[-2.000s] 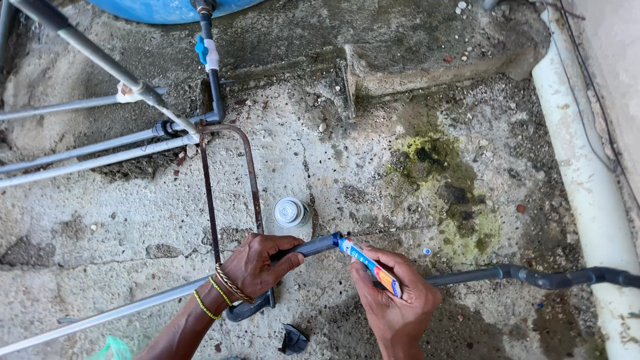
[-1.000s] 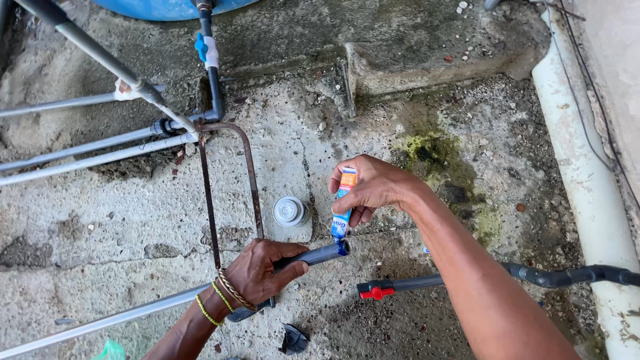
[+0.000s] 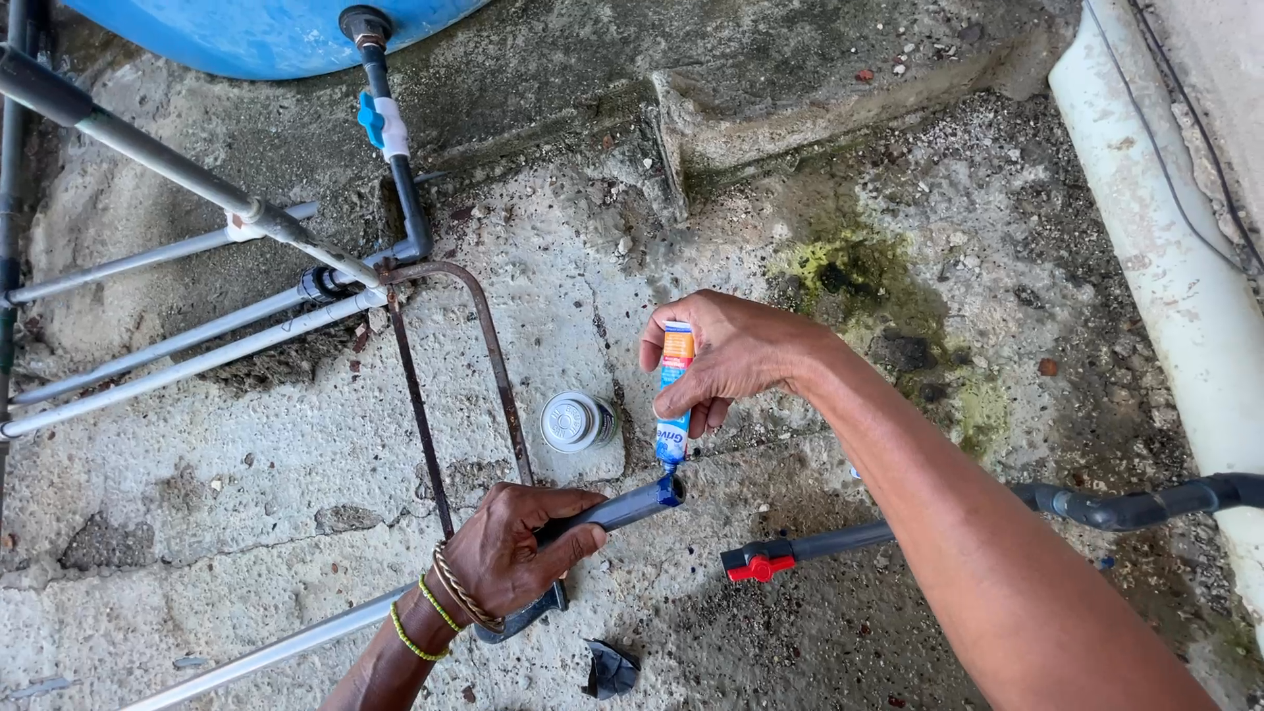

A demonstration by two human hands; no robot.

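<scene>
My left hand (image 3: 528, 548) grips a grey plastic pipe (image 3: 632, 506) close to its end, which is coated with blue glue. In my right hand (image 3: 726, 360) is a blue and orange glue tube (image 3: 675, 395), nozzle down, its tip at the top of the pipe's end. A round lidded can (image 3: 578, 422) stands on the concrete above the pipe. Right of the pipe's end, apart from it, lies a black valve with a red handle (image 3: 758, 563), fitted on another grey pipe (image 3: 839, 540). A rusty hacksaw (image 3: 509, 375) lies partly beneath my left hand.
Several grey pipes (image 3: 197, 355) cross at the left. A blue tank (image 3: 247, 35) with a blue-handled valve (image 3: 383, 123) is at the top left. A thick white pipe (image 3: 1155, 237) runs down the right. A black scrap (image 3: 610, 670) lies near the bottom.
My right hand has moved from the right of the pipe's end to above it, turning the tube upright. The red-handled valve, hidden two seconds ago, is in sight. My left hand keeps its hold.
</scene>
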